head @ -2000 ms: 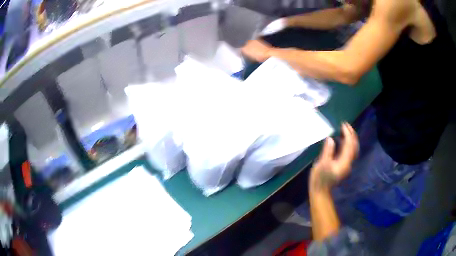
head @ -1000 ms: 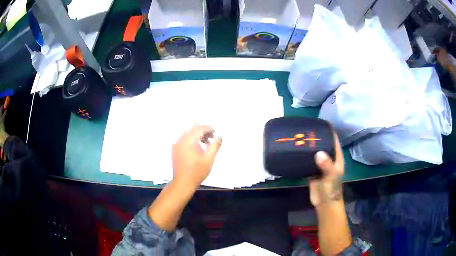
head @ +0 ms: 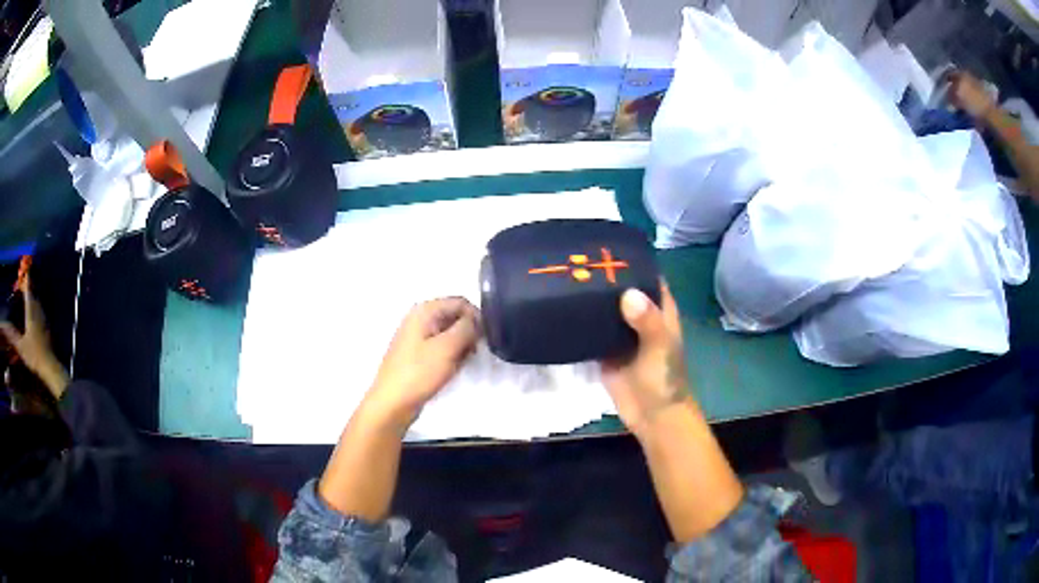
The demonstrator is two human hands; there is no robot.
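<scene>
A black speaker with orange marks on its upward side is held in my right hand, above the right part of the bag stack. My left hand is at the speaker's left end, low over the flat stack of white bags. Its fingers are curled, and whether they pinch a bag edge cannot be made out. Two more black speakers with orange straps stand at the left, one nearer and one behind it.
Bagged speakers cluster on the green bench at the right. Open retail boxes stand behind the pale rail. A metal post and crumpled white bags are at the far left. Other people's hands show at the left and upper right.
Since one second ago, my right hand has brought the speaker leftward over the stack, its left end now beside my left hand. Two seconds ago the view was turned right and my right hand was empty.
</scene>
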